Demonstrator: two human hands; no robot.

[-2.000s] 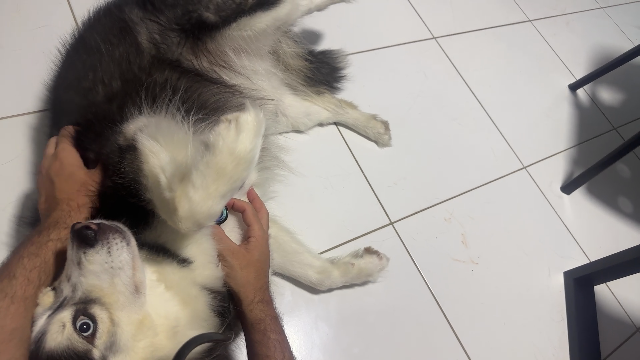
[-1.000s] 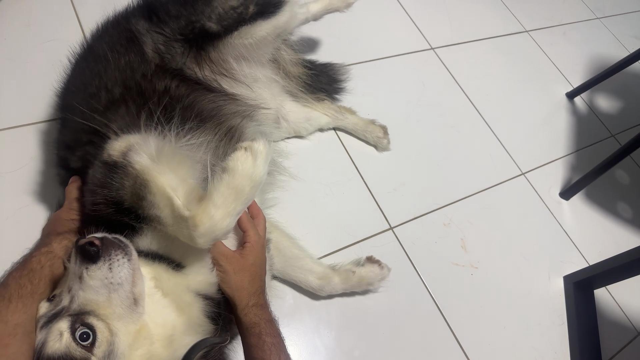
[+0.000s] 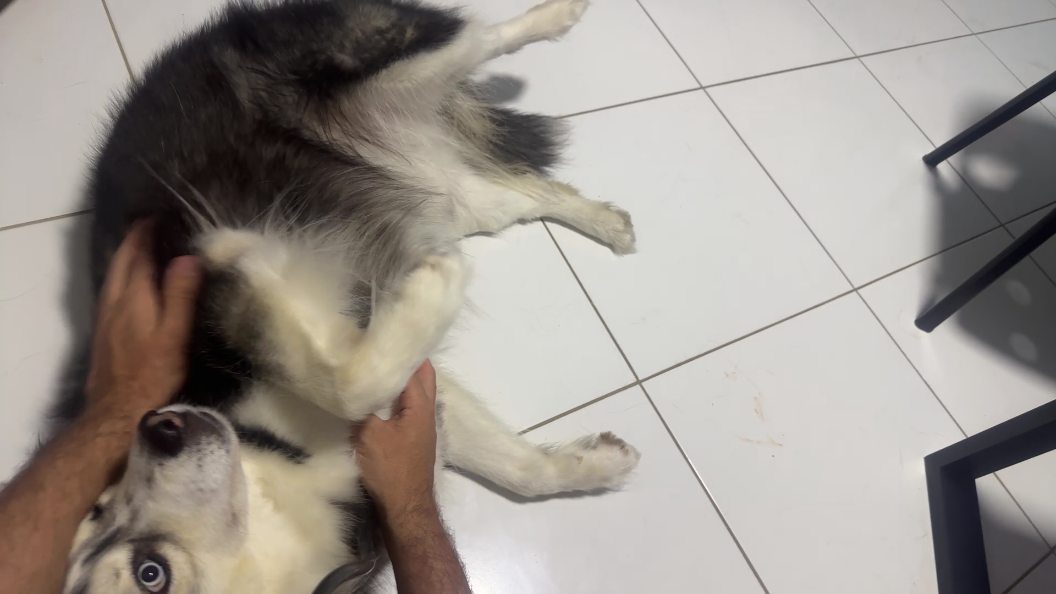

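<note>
A black and white husky-type dog (image 3: 289, 157) lies on its back and side on the floor, its head toward me at the lower left. My left hand (image 3: 144, 318) rests against the dark fur of its shoulder, thumb and fingers apart. Close to the bent, raised foreleg (image 3: 396, 338), my right hand (image 3: 400, 437) has its fingers curled at the chest fur; whether it grips anything is hidden. The other foreleg (image 3: 528, 462) stretches out over the tiles. Near my right wrist, part of a dark curved thing (image 3: 346, 575) shows at the bottom edge.
White floor tiles (image 3: 742, 313) with dark joints surround the dog. Two dark furniture legs (image 3: 990, 276) reach in from the right, casting a shadow. A dark angular frame (image 3: 953, 503) stands at the lower right. Small reddish marks (image 3: 763, 421) show on one tile.
My left hand has shifted against the dog's shoulder, its thumb now spread over the fur. The small blue thing at my right fingertips two seconds ago is no longer visible.
</note>
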